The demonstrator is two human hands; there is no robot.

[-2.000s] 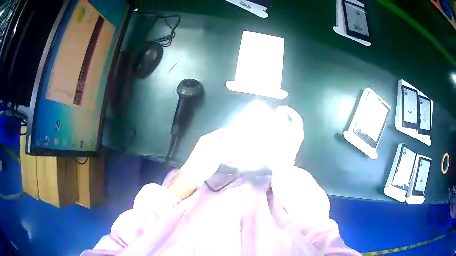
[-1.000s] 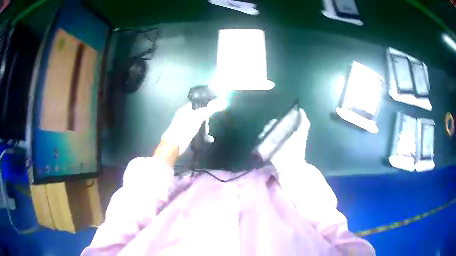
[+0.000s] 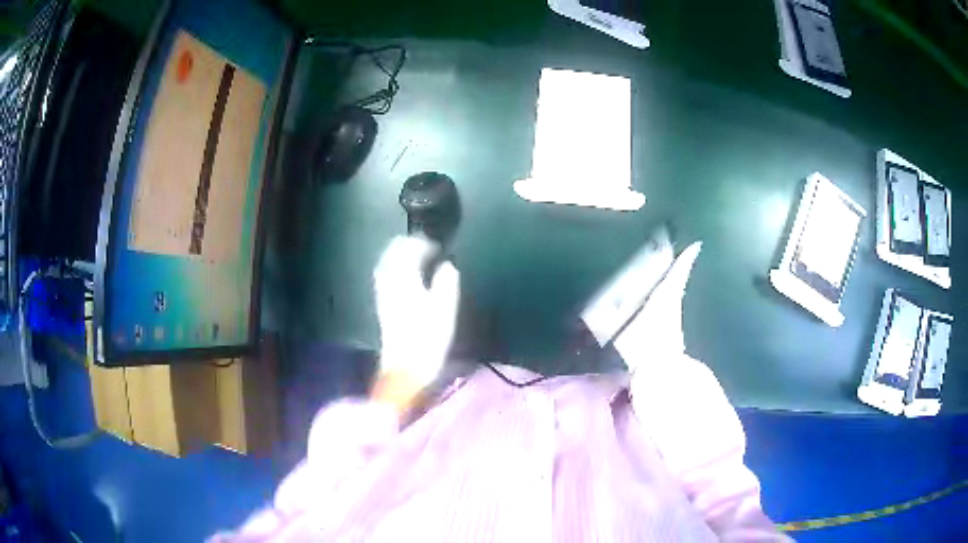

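Note:
My left hand (image 3: 415, 313), in a white glove, is on the handle of the black barcode scanner (image 3: 430, 202), whose rounded head points away from me. My right hand (image 3: 660, 318), gloved in white, holds an e-reader (image 3: 629, 288) tilted at its left side, with a pale face showing; glare hides detail. A thin black scanner cord (image 3: 512, 379) crosses at my smock. An empty white carrier tray (image 3: 581, 138) lies on the bench ahead, its lip toward me.
A large monitor (image 3: 196, 191) stands at left, with a black mouse (image 3: 348, 142) beside it. Right of the empty tray, a tray with a device (image 3: 820, 250) and two double trays (image 3: 914, 217) lie on the bench. Tan boxes (image 3: 159, 408) are below the monitor.
Both hands were together in glare two seconds ago. They have parted: the left took hold of the scanner, and the right keeps the e-reader. The view has shifted slightly.

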